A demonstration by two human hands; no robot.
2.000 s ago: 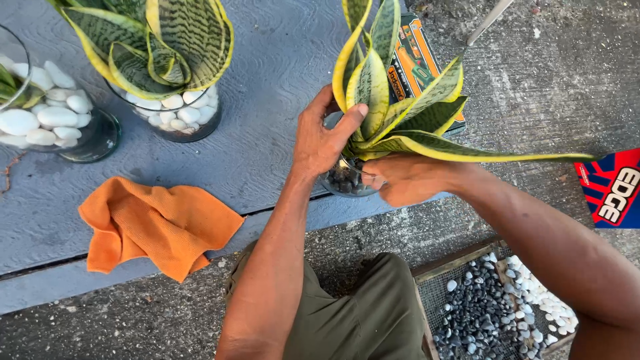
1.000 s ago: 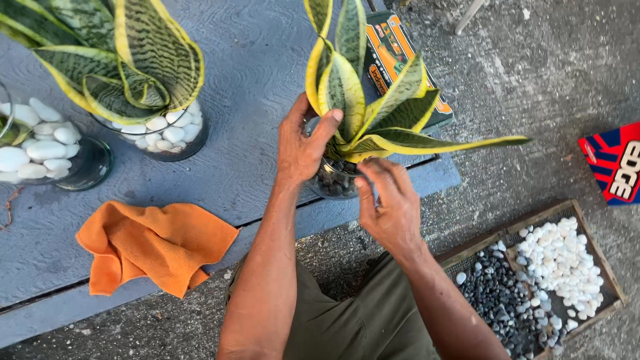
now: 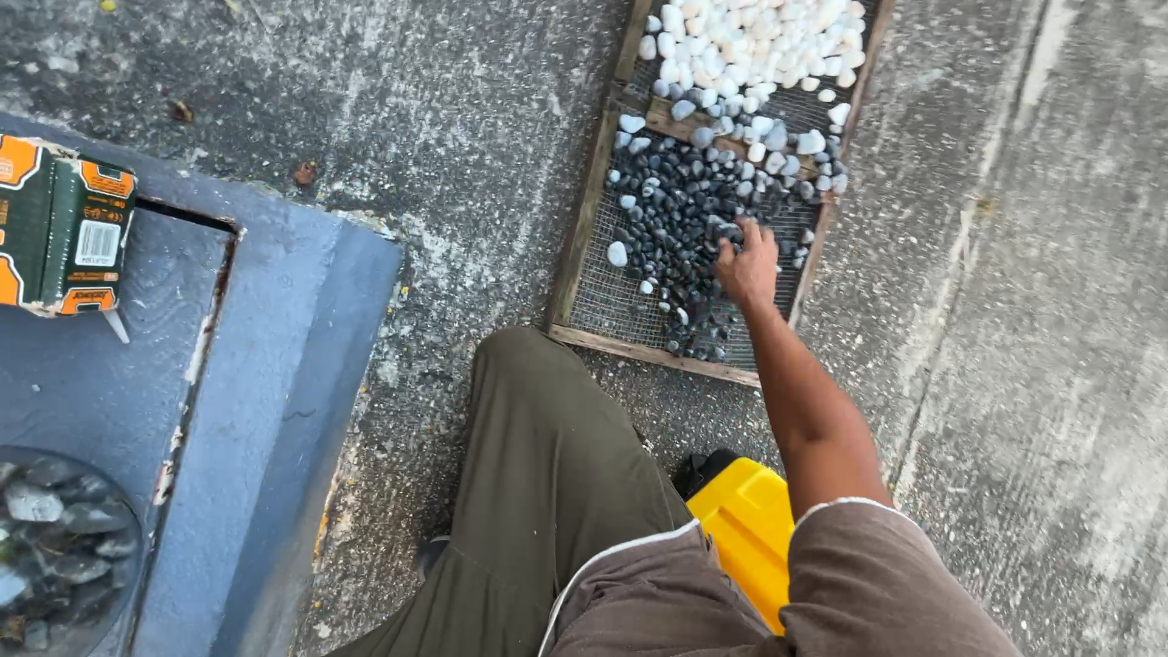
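My right hand reaches down into the dark pebbles on a wood-framed wire mesh tray. Its fingertips touch the stones; whether any are gripped does not show. White pebbles fill the tray's far section, with grey ones scattered over the wooden divider. My left hand is out of view. At the lower left, part of a glass vessel with dark stones in it stands on the blue-painted surface.
A green and orange box lies on the blue surface at the left. A yellow plastic object is beside my leg, under my right arm. Rough concrete surrounds the tray.
My right hand has left the snake plant in the glass and is now at the dark pebbles. My left hand, earlier at the plant, has gone out of sight. The view has swung strongly toward the tray.
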